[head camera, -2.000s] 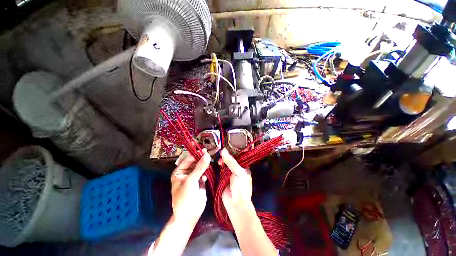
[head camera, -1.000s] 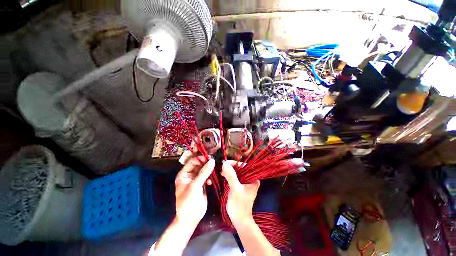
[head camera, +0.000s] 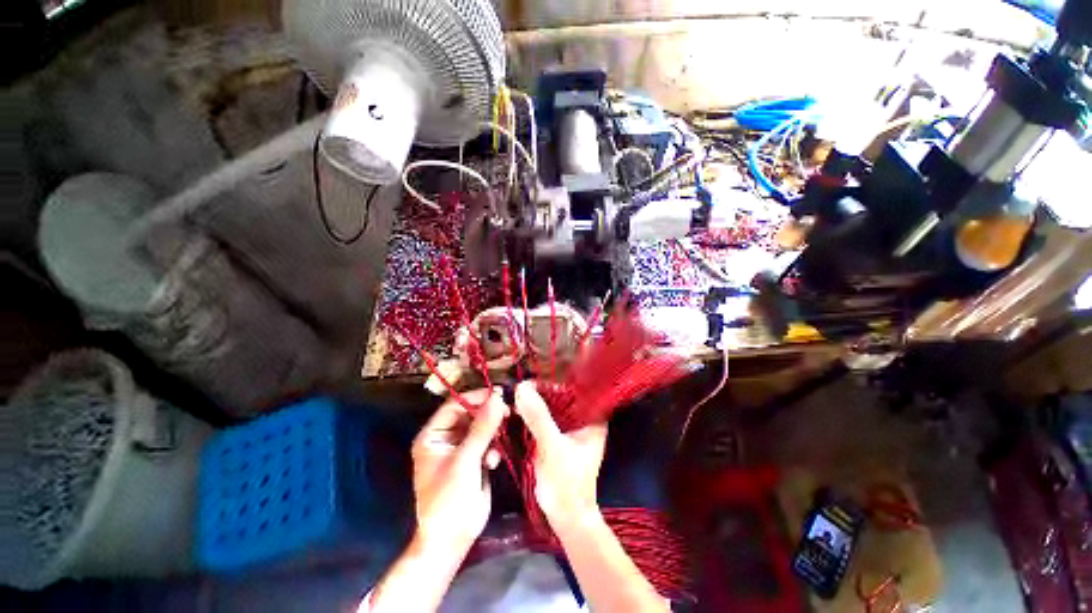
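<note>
My left hand [head camera: 455, 461] is closed on a few red cords [head camera: 419, 354] whose ends spread up and to the left. My right hand [head camera: 563, 461] is closed around a thick bundle of red cords [head camera: 623, 374], fanned to the right and blurred. Single cords stand up between the hands toward the dark grey press [head camera: 575, 216] straight ahead. Two pale round guides [head camera: 493, 339] lie just beyond my fingertips, partly behind cords. The lower part of the bundle [head camera: 647, 545] hangs under my right wrist. The cord tips are too small to tell.
A white fan [head camera: 381, 114] stands at upper left, a blue basket [head camera: 278, 485] and pale bucket [head camera: 102, 467] at lower left. Red and silver scraps [head camera: 413, 281] litter the bench. A second dark machine [head camera: 922, 204] stands right. A black phone or meter [head camera: 826, 541] lies lower right.
The cords at my left hand have spread apart, and more single cords stand up between the hands. The right-hand bundle has shifted and blurred. The press's front part and white hose have changed position.
</note>
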